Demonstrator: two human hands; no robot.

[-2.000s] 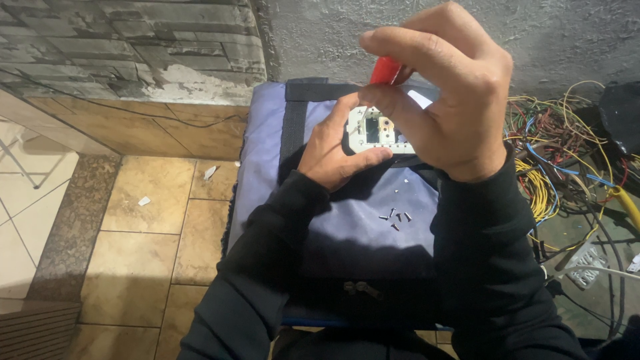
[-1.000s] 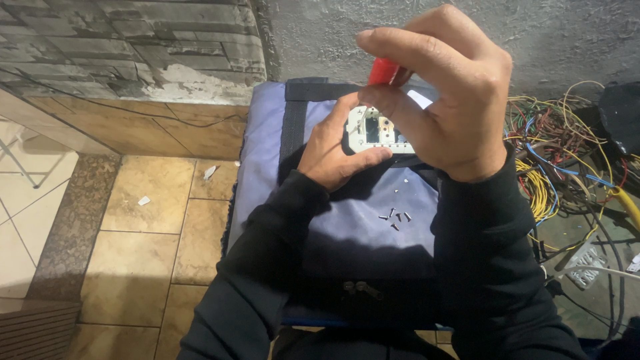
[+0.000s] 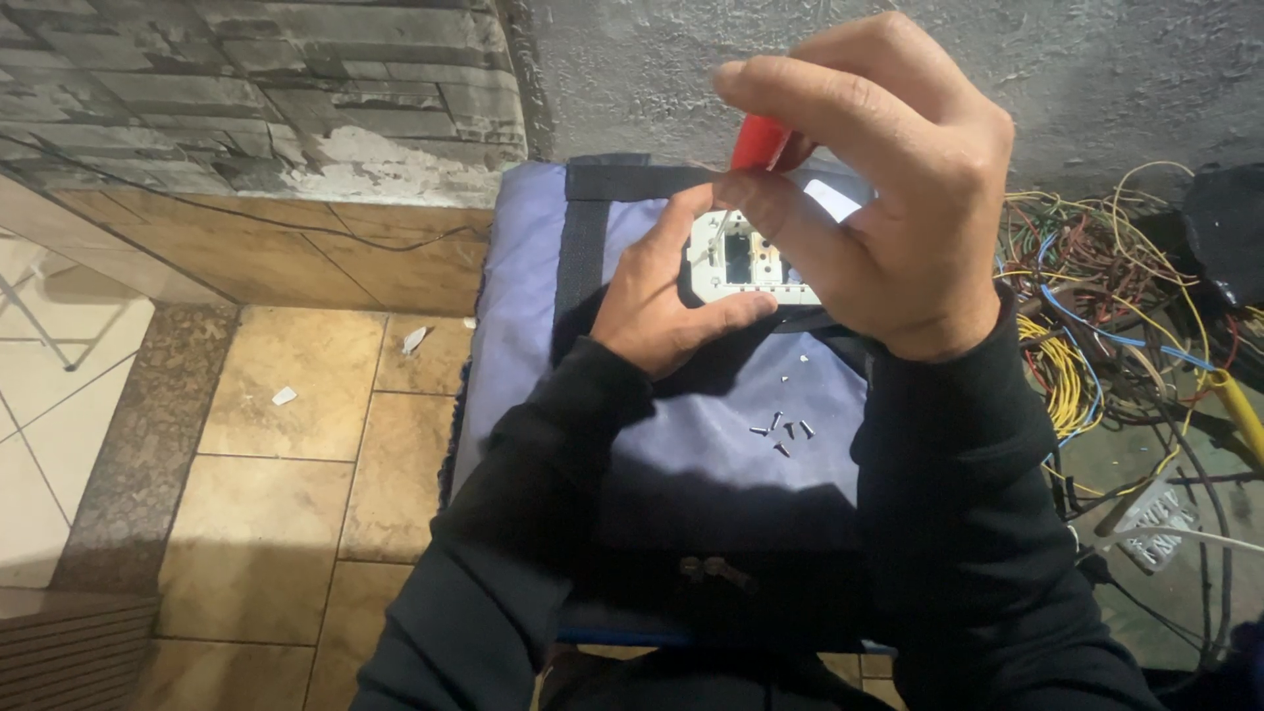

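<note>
My left hand [image 3: 664, 286] grips the left side of a white plastic electrical mounting frame [image 3: 703, 281], thumb along its near edge. My right hand [image 3: 889, 188] holds a screwdriver by its red handle [image 3: 758, 145] above the frame. The thin shaft slants down to the frame's left part, and the tip is hard to make out. The right hand hides much of the frame's right side. Several small screws [image 3: 789, 431] lie on the purple fabric nearer my body, with two tiny white bits [image 3: 804, 358] between them and the frame.
A purple padded fabric surface [image 3: 523, 257] with black straps stands against the grey wall [image 3: 632, 89]. Tangled coloured wires [image 3: 1106, 257] lie to the right, by a yellow tube [image 3: 1236, 413]. Small white scraps [image 3: 284, 396] are on the tiled floor [image 3: 267, 504] at left.
</note>
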